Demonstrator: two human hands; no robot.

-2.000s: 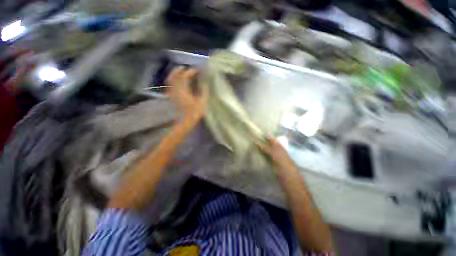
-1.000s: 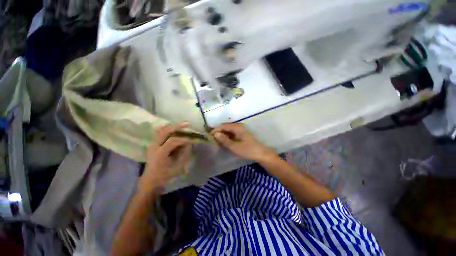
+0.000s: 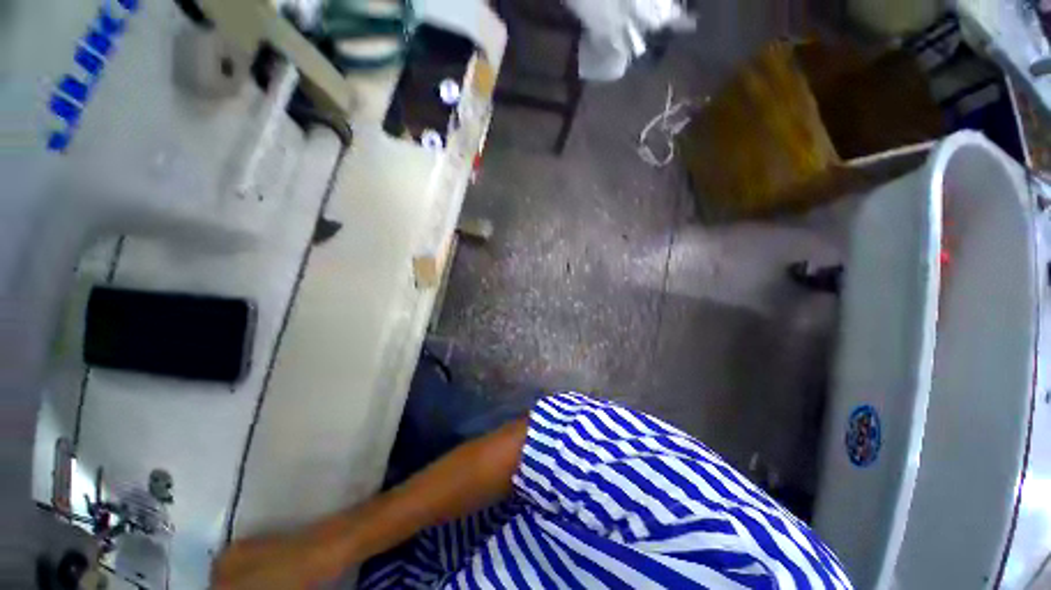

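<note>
The white sewing machine [image 3: 150, 173] with blue lettering fills the left side of the view. Its needle and presser foot area [image 3: 110, 519] is at the bottom left. My right hand [image 3: 271, 565] is blurred at the bottom edge, on the table front just right of the needle area; its fingers are not clear and I cannot tell whether it holds anything. My left hand is out of the picture. No garment cloth shows clearly near my hand.
A black phone [image 3: 169, 334] lies on the machine bed. A dark switch panel [image 3: 432, 87] is at the table's far end. A brown box [image 3: 766, 133] stands on the floor, and a long white tub [image 3: 882, 346] stands at the right.
The view has swung to the right. The grey-brown and yellow-green cloth and my left hand have left the picture. The floor, box and tub now show; my right hand sits lower left.
</note>
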